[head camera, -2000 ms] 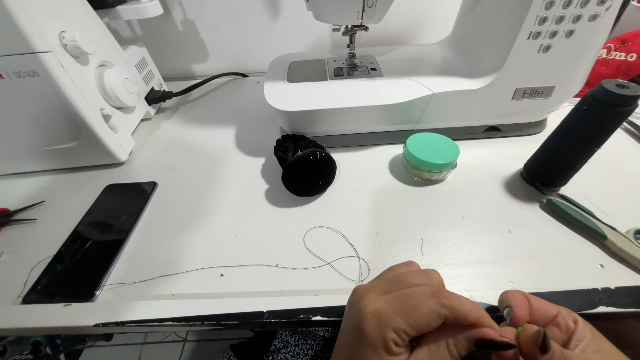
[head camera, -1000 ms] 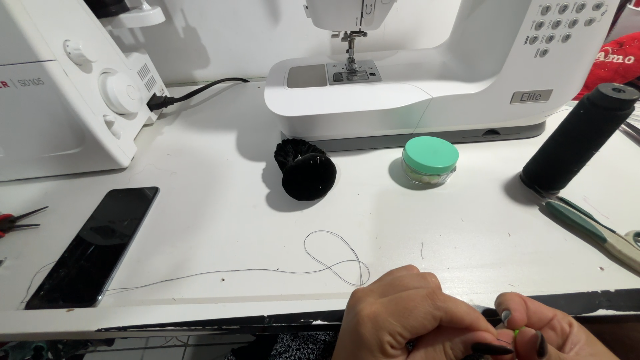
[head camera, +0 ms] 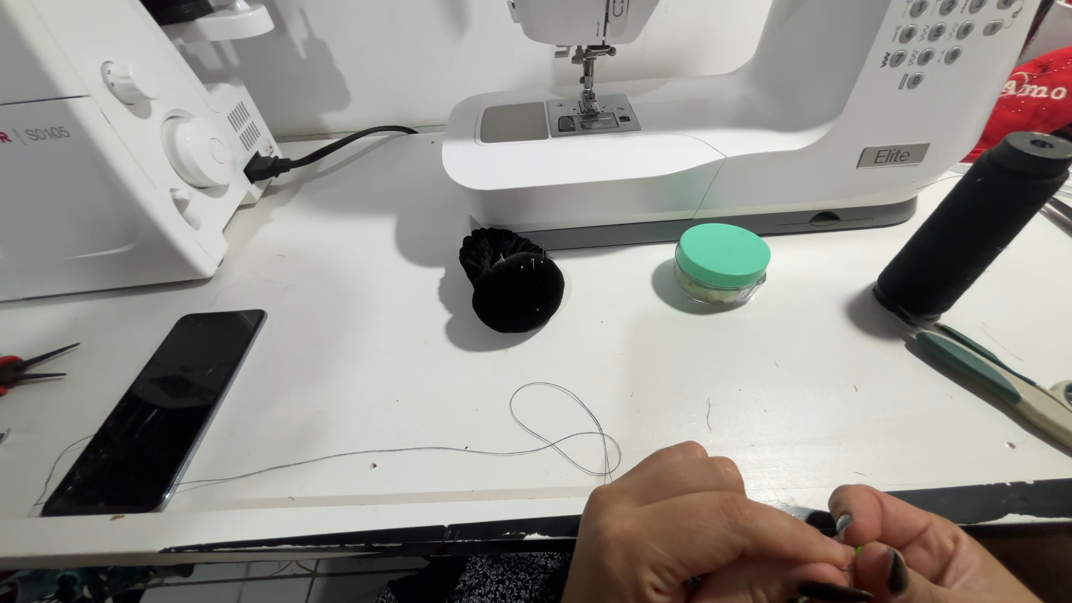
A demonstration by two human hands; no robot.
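My left hand [head camera: 703, 528] is at the table's front edge, its thumb and fingertips pinched together beside those of my right hand [head camera: 921, 544]. A tiny green item [head camera: 858, 550] shows between the fingertips of both hands; its kind is too small to tell, and which hand grips it is partly hidden. A thin dark thread [head camera: 402, 450] runs from by the phone across the tabletop, makes a loop, and passes under my left hand. Beyond the hands stand a clear jar with a green lid [head camera: 722, 255] and a black velvet pincushion [head camera: 519, 293] with pins in it.
A white sewing machine [head camera: 586, 180] stands at the back, another white machine [head camera: 109, 201] at the left. A smartphone [head camera: 159, 410] and red-handled pliers or scissors [head camera: 33, 368] lie left. At right are a black thread cone [head camera: 971, 230] and a green-and-cream handled tool [head camera: 988, 377].
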